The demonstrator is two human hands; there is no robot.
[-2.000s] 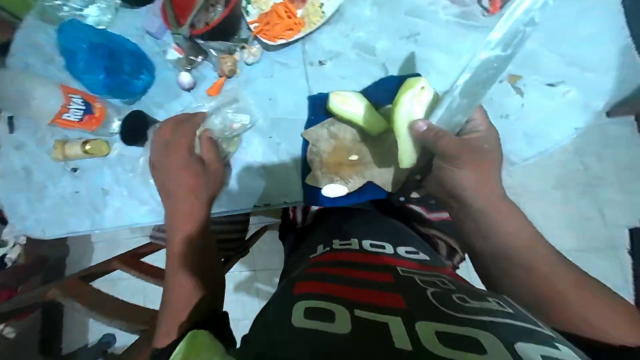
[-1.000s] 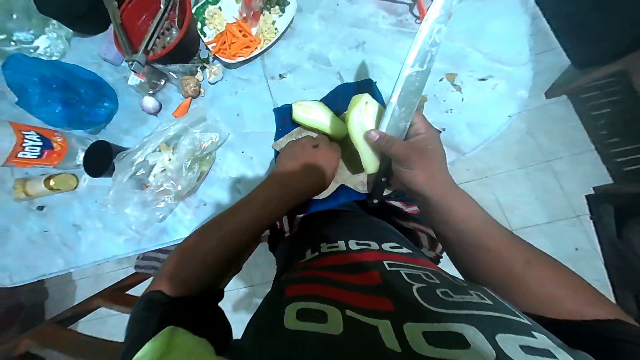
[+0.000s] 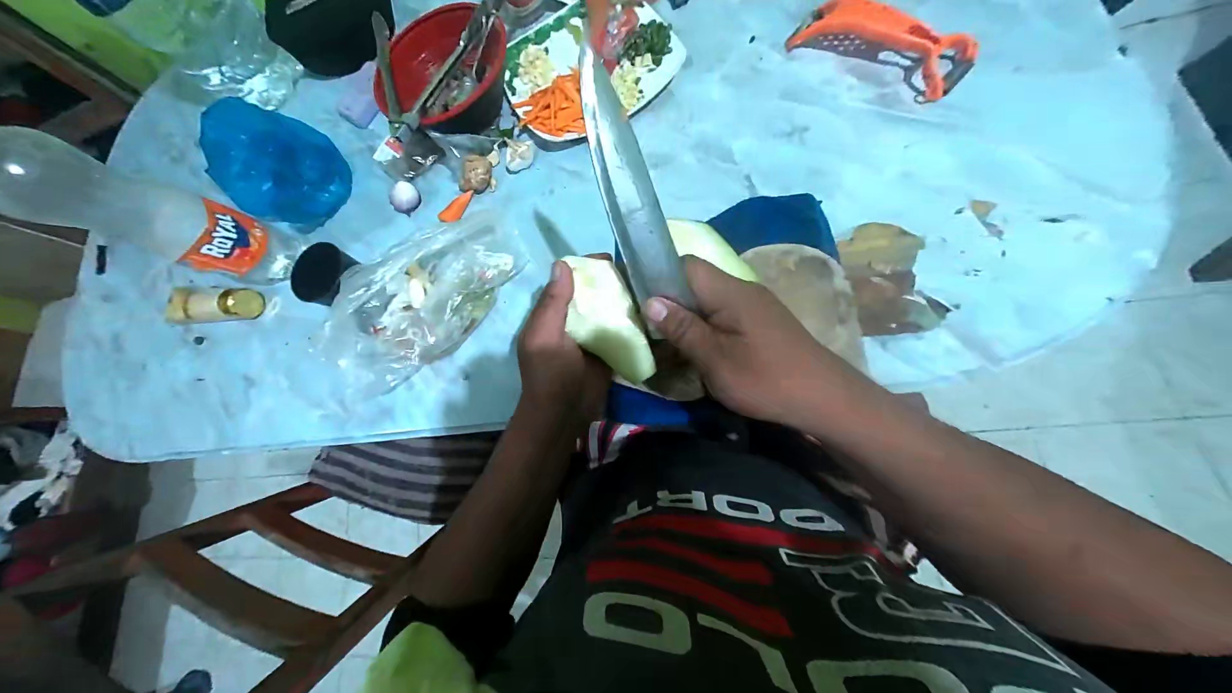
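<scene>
My left hand (image 3: pixel 563 351) grips a pale green piece of peeled vegetable (image 3: pixel 606 322) with its cut face up. My right hand (image 3: pixel 736 342) holds a large knife (image 3: pixel 630 183), its broad blade pointing away over the table and lying close beside the piece. Behind the right hand, another pale green piece (image 3: pixel 712 248) rests on a round wooden board (image 3: pixel 804 289). A blue cloth (image 3: pixel 780 223) shows under and behind the board. The knife's handle is mostly hidden in my fingers.
Left of my hands lie a clear plastic bag of scraps (image 3: pixel 423 298), a black cup (image 3: pixel 320 272), a soda bottle (image 3: pixel 144 202) and a blue bag (image 3: pixel 274 164). Farther back are a red bucket (image 3: pixel 443 67), a plate of cut vegetables (image 3: pixel 664 82) and an orange grater (image 3: pixel 881 43). Brown scraps (image 3: pixel 881 269) lie right of the board.
My left hand has gone from the plastic bag to the board, and now holds a vegetable piece. The knife has swung to point more to the left. The view has shifted.
</scene>
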